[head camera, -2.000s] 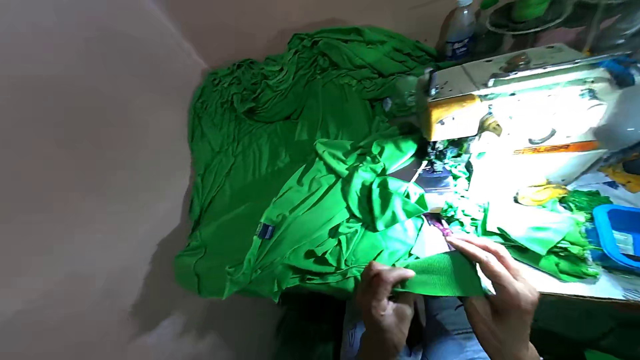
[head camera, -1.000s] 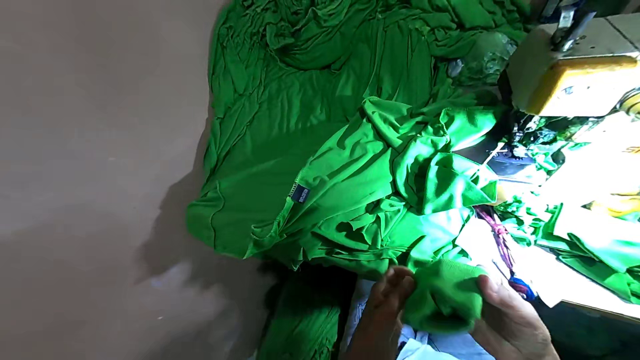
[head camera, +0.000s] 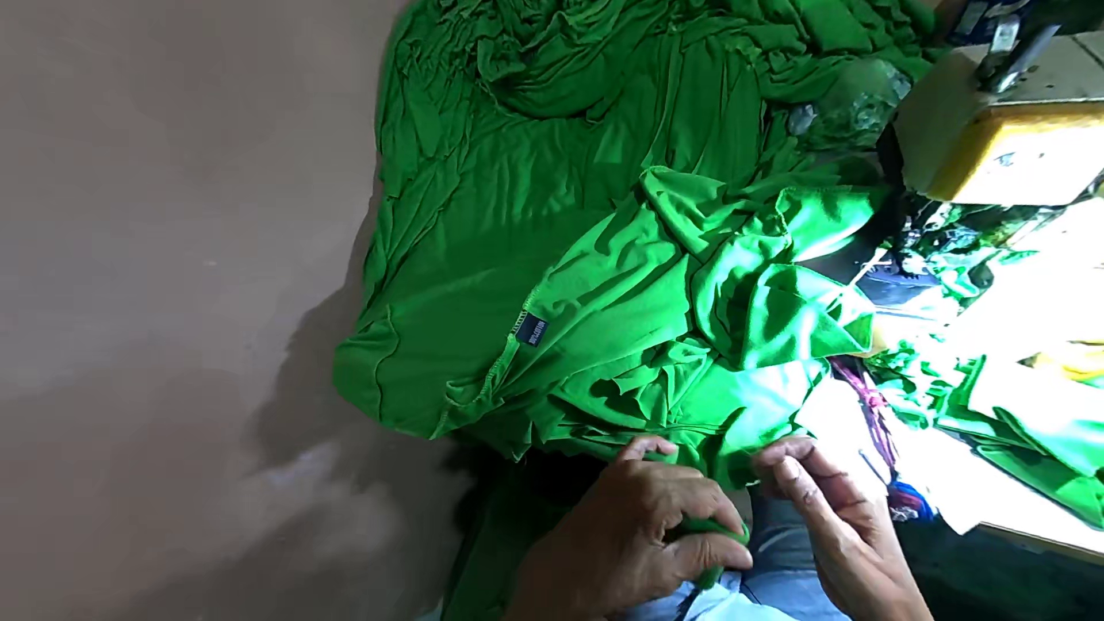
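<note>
My left hand (head camera: 660, 522) is closed around a small folded green fabric piece (head camera: 711, 533), which shows between its thumb and fingers. To its right, my right hand (head camera: 828, 500) has its thumb and fingertips together at the lower edge of a green garment (head camera: 630, 285); whether they pinch the cloth cannot be told. This garment lies inside out in loose folds, with a visible seam and a small dark label (head camera: 530, 329) bearing writing. It rests over a large pile of darker green fabric (head camera: 509, 233).
At the upper right stands a sewing machine (head camera: 1009, 147) with a brightly lit head. Below it are green scraps, folded green cloth (head camera: 1035, 431) and a bundle of coloured threads (head camera: 875, 414) on the white table (head camera: 940, 483). A clear plastic bag (head camera: 858, 103) lies beside the machine. A plain wall is at left.
The green strip, stretched between both hands two seconds ago, is now folded small in my left hand. My right hand has come off it and moved up to the garment's edge. The view has shifted.
</note>
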